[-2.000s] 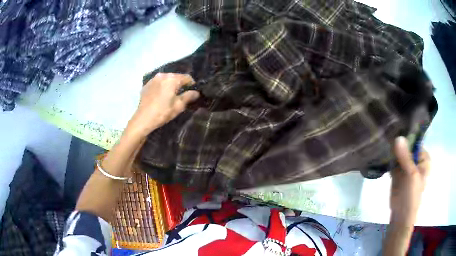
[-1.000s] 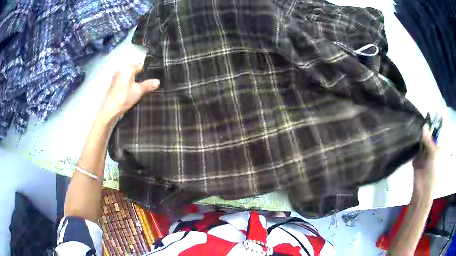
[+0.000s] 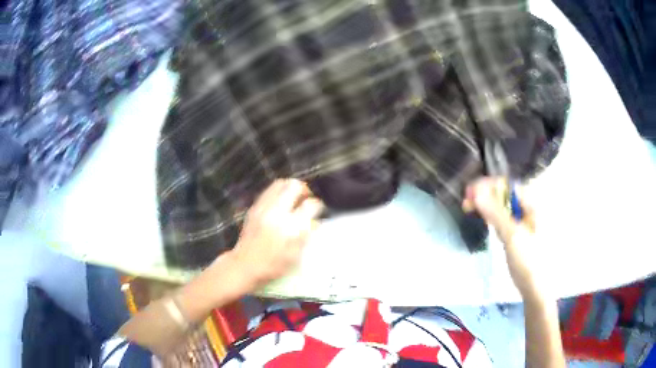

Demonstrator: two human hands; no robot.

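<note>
The dark brown plaid garment (image 3: pixel 309 93) lies spread over the table in front of me, blurred by motion. Its near edge is bunched, with a dark opening or fold at the middle. My left hand (image 3: pixel 280 223) is at this near edge, its fingers closed on the cloth. My right hand (image 3: pixel 501 205) is at the garment's lower right part and holds the thread snips (image 3: pixel 496 159), silver blades pointing away from me, blue grip at the palm. The blades lie over the plaid cloth. Whether the right fingers also pinch cloth is too blurred to tell.
The white table (image 3: pixel 403 251) has a curved near rim. A blue-white plaid pile (image 3: pixel 79 79) is at the left and a navy-black pile (image 3: pixel 611 50) at the upper right. Below the table are a wooden-bead seat mat (image 3: pixel 194 348) and a red stool or crate (image 3: pixel 593 327).
The garment's near edge has moved away from me, baring the table. My left hand has moved right and taken the cloth edge. My right hand has moved left with the snips. The white loop is out of sight.
</note>
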